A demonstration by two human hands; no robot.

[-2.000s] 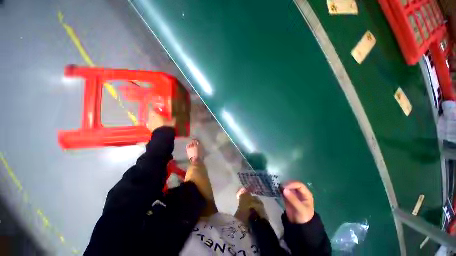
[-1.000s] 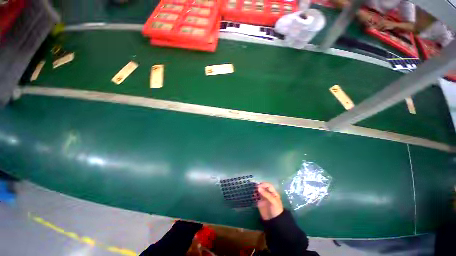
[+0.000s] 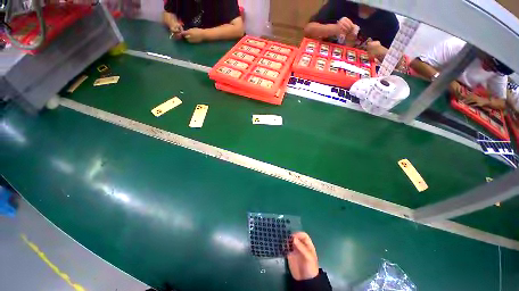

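My right hand (image 3: 303, 257) holds a clear lens ring sticker sheet (image 3: 270, 235) by its right edge, between thumb and fingers. The sheet carries rows of dark rings and is held over the near green bench surface. My left hand is out of the picture. Cream phone back covers lie spaced out beyond the pale rail, among them one (image 3: 267, 119) near the middle, one (image 3: 198, 116) left of it and one (image 3: 412, 175) at the right.
A clear plastic bag (image 3: 389, 278) lies at the bottom right. A pale metal rail (image 3: 273, 169) crosses the bench. Red trays (image 3: 255, 69) and a white label roll (image 3: 380, 92) stand across the line. A grey post (image 3: 472, 190) juts in from the right. Several people sit opposite.
The view has swung up from the floor and red stool to the bench and the people opposite. My left arm has left the picture. My right hand still holds the sheet.
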